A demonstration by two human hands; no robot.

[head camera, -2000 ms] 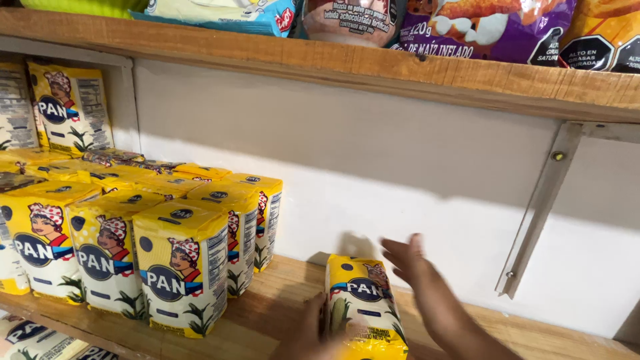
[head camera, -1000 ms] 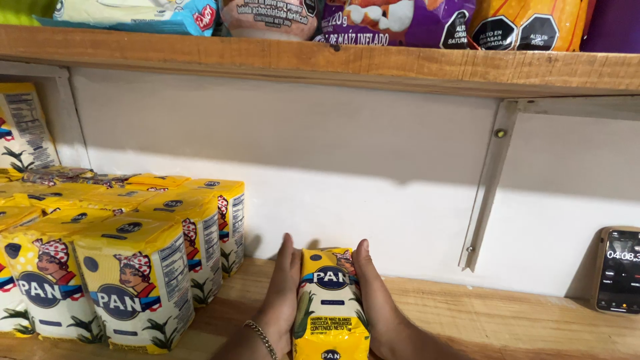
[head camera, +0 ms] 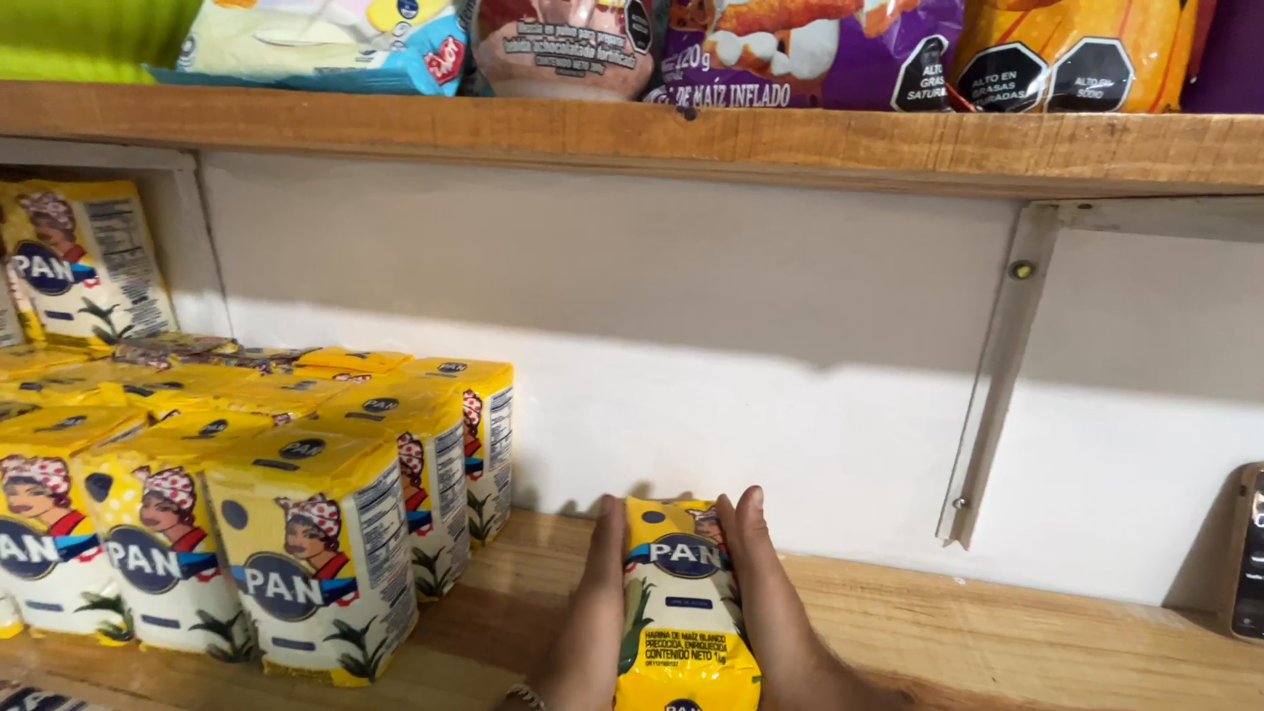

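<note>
A yellow and white PAN corn flour package [head camera: 688,602] is held between my two hands at the lower middle of the head view, its printed front facing up toward me. My left hand [head camera: 592,612] presses flat along its left side, with a bracelet partly visible at the wrist. Against the right side lies my right hand [head camera: 775,602], thumb pointing up. To the left, rows of similar PAN packages [head camera: 311,563] stand upright on the wooden shelf [head camera: 523,612]. The underside of the held package is hidden.
Above runs a wooden shelf [head camera: 592,143] holding snack bags [head camera: 810,49] and other packets. A metal bracket [head camera: 997,385] is fixed to the white wall on the right. A phone [head camera: 1249,553] leans at the right edge. One more package [head camera: 89,262] stands higher at the back left.
Two seconds ago my right hand was apart from the package; both hands have since closed on its sides and remain there.
</note>
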